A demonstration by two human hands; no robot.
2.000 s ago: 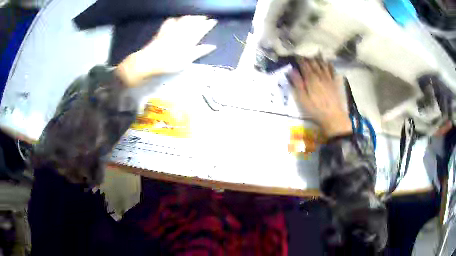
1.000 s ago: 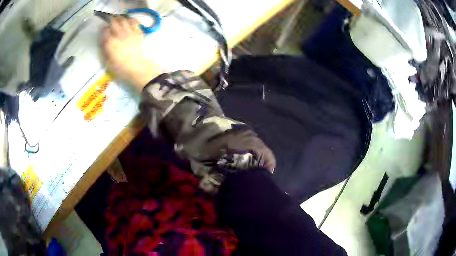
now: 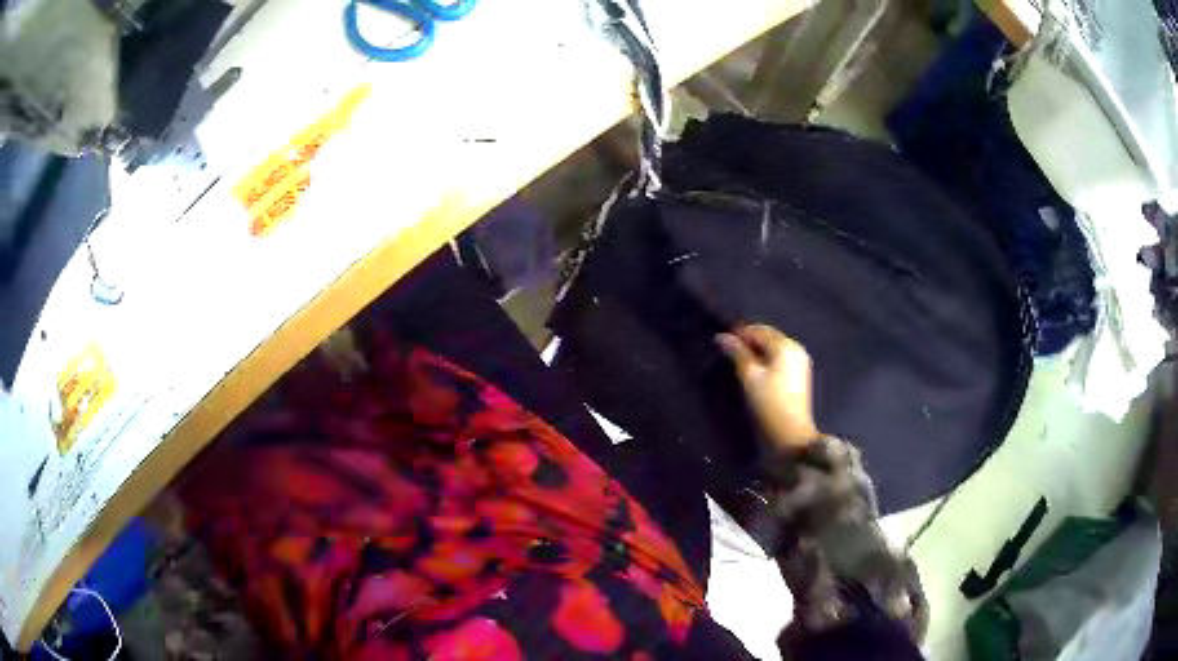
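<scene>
A large rounded dark panel (image 3: 891,336) lies to the right of the table, beside my lap, with a seam line across its upper part and a frayed left edge. My right hand (image 3: 775,381) is over its middle, with thumb and fingertips closed together on the dark cloth; the exact fold they pinch is hard to see. My left hand is not in view.
Blue-handled scissors (image 3: 390,29) lie on the white table (image 3: 426,142) at the top. A black strip (image 3: 633,58) hangs over its wooden edge. The pale machine (image 3: 52,84) is at upper left. Green and grey cloth (image 3: 1072,594) lies at lower right.
The view has swung right and down. My right hand has left the table beside the scissors and moved onto the dark panel. My left hand has gone out of view.
</scene>
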